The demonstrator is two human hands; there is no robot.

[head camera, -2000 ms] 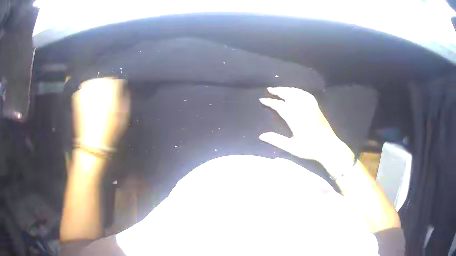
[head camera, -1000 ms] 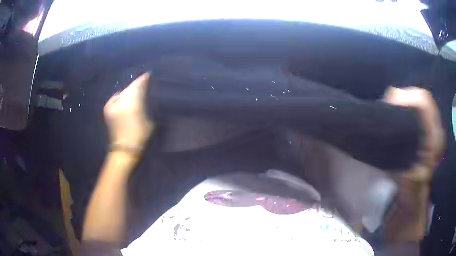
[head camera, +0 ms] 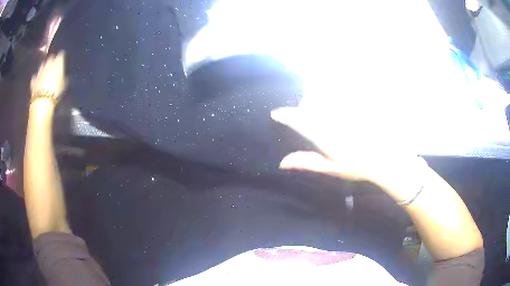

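Note:
A large black fabric panel (head camera: 151, 111), specked with lint, spreads over the left of the white table and hangs down over its front edge towards my lap. My left hand (head camera: 49, 78) is at the far left, at the panel's left side. It is blurred, and I cannot tell whether it grips the cloth. My right hand (head camera: 335, 151) lies at the panel's right side with thumb and a finger apart; the other fingers are lost in glare. A dark fold crosses the panel below the table edge.
The white table (head camera: 380, 67) is strongly overexposed, which hides anything on it. A curved blue thing (head camera: 464, 61), unclear, lies at its right. Pale cloth or material (head camera: 492, 33) is at the upper right corner. The table's front edge (head camera: 464, 157) runs out right.
The panel has moved from in front of the table up onto its left part. My left hand has moved up and left; my right hand has moved inward and its fingers are spread. The view has shifted.

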